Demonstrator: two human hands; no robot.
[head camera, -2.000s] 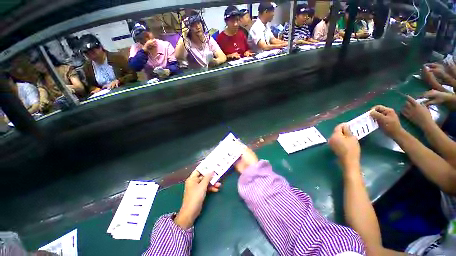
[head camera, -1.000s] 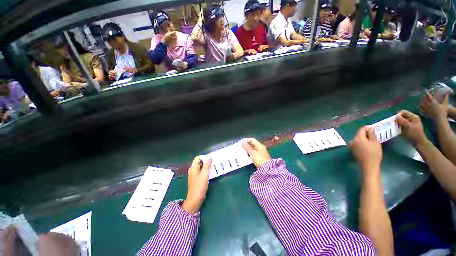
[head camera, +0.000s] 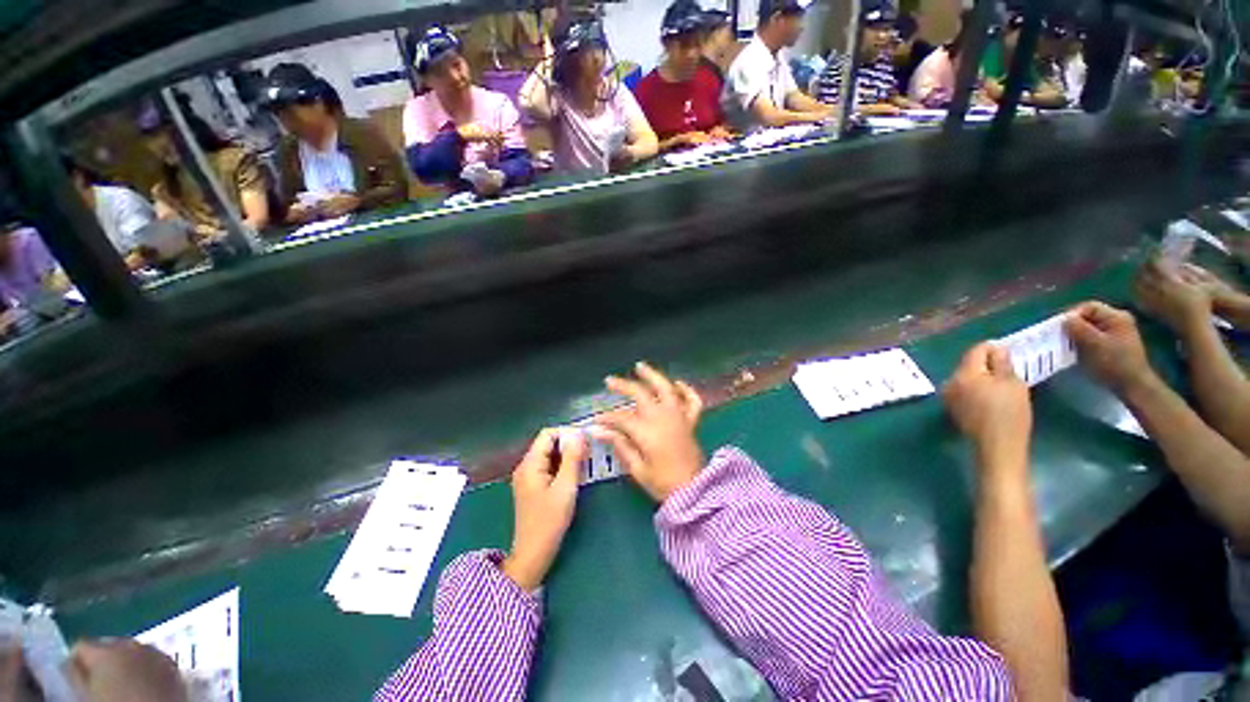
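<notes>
A small white printed sheet (head camera: 598, 462) with short black marks is held in front of me above the green worktop, mostly covered by my hands. My left hand (head camera: 546, 491) pinches its left end between thumb and fingers. My right hand (head camera: 658, 432) lies over its right part, thumb and fingertips at the sheet, other fingers spread upward. Whether the sheet is folded under my right hand I cannot tell. Purple-and-white striped sleeves cover both my forearms.
A fanned white sheet stack (head camera: 399, 538) lies to my left, another stack (head camera: 862, 383) to my right. A neighbour's bare hands hold a sheet (head camera: 1038, 348) at right. Another person's hand (head camera: 126, 672) is at the lower left. A dark channel (head camera: 548, 288) runs beyond the worktop; people sit across it.
The sheet was stretched flat between both hands a second ago; now less of it shows. My right hand has moved left over it, closer to my left hand, with its fingers raised.
</notes>
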